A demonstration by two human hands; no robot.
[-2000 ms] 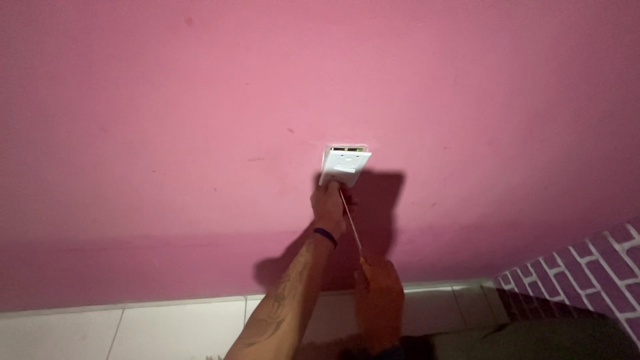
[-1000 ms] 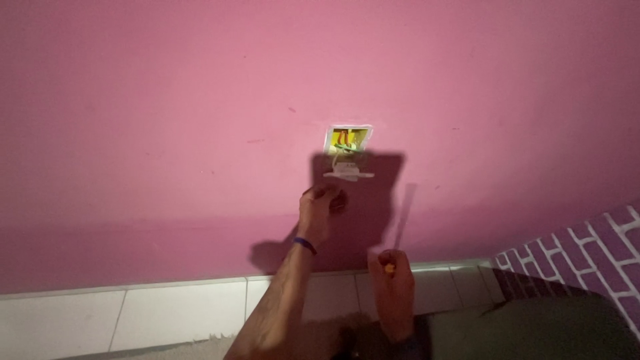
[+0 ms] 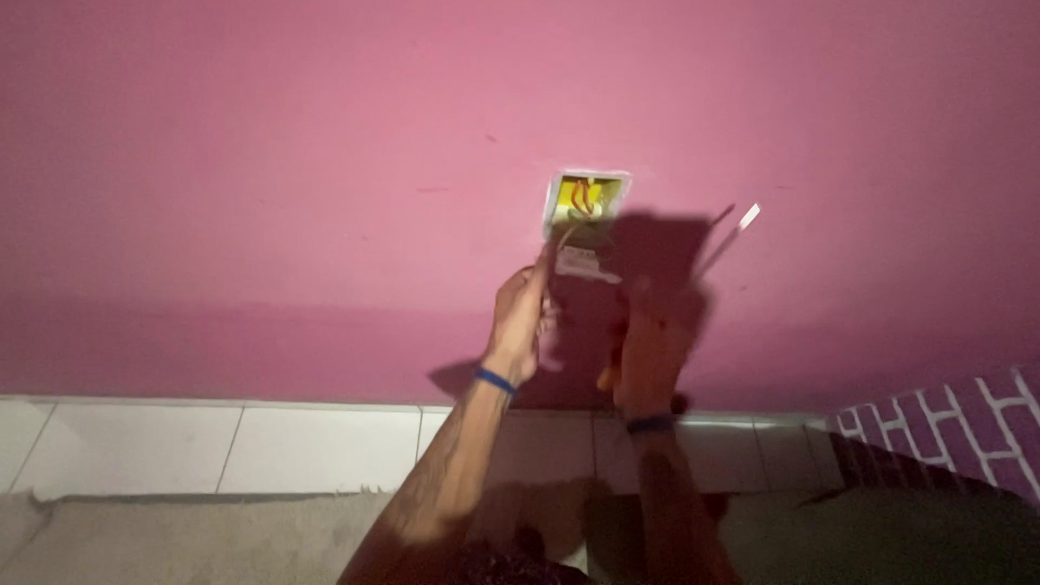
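Observation:
A yellow electrical box (image 3: 597,195) with reddish wires is set in the pink wall. Just below it hangs a white outlet (image 3: 581,262), joined by wires and partly in shadow. My left hand (image 3: 516,317), with a blue band at the wrist, is at the outlet's lower left, fingers pointing up toward the box; its grip is unclear. My right hand (image 3: 656,349) is in dark shadow to the lower right, closed around a screwdriver, whose bright shaft (image 3: 749,216) points up and right. An orange bit, likely of its handle, shows by the palm.
White floor tiles (image 3: 325,448) run along the foot of the wall, with a greyish mat or rug (image 3: 203,536) in front. A purple wall with a white brick pattern (image 3: 959,431) stands at the right. Shadows of my hands cover the area around the outlet.
Two seconds ago the white plate covered most of the box and the screwdriver reached it; now the box is exposed and the outlet hangs below. My right hand has since moved up, toward the outlet.

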